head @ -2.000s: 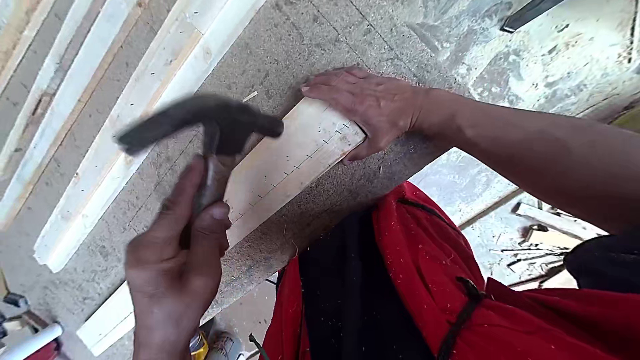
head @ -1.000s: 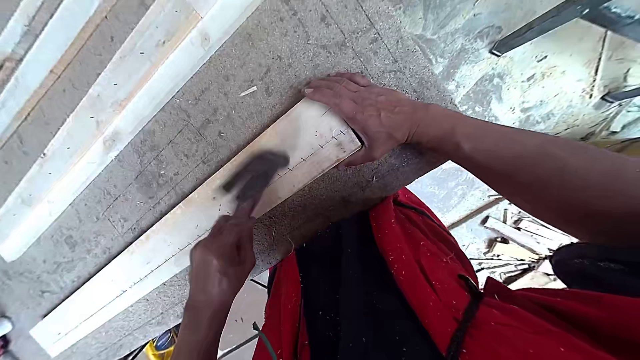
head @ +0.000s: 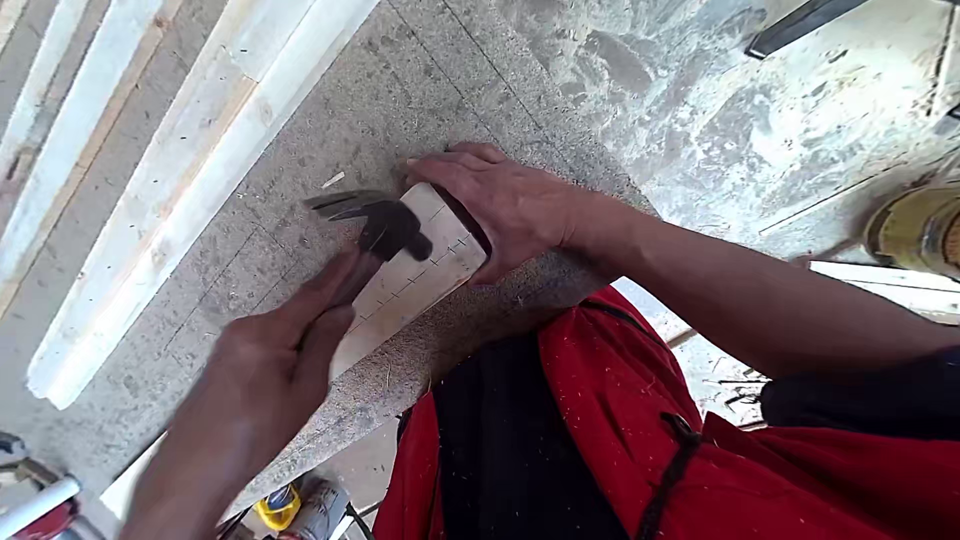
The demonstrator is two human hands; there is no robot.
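My left hand (head: 274,352) grips the handle of a claw hammer (head: 397,229), its metal head hanging over the marked end of a pale wooden board (head: 431,274). The claw points left, the striking face lower right. Short pencil ticks cross the board near one long edge. My right hand (head: 517,206) clasps the board's upper right end, fingers over the far side and thumb at the near corner. A dark edge or gap shows between palm and board end. My left forearm hides part of the board; its lower end shows at bottom left.
Several long pale timbers (head: 202,176) lie at upper left on the rough grey work surface (head: 360,112), beside a small wood sliver (head: 333,179). A yellow object (head: 277,510) and a can (head: 322,506) sit low down. A dark metal bar (head: 806,26) and a round yellowish container (head: 919,229) are at right.
Since the last earlier frame, the hammer has come up off the board toward the camera, its head now nearer the end held by my right hand. The right hand keeps its hold.
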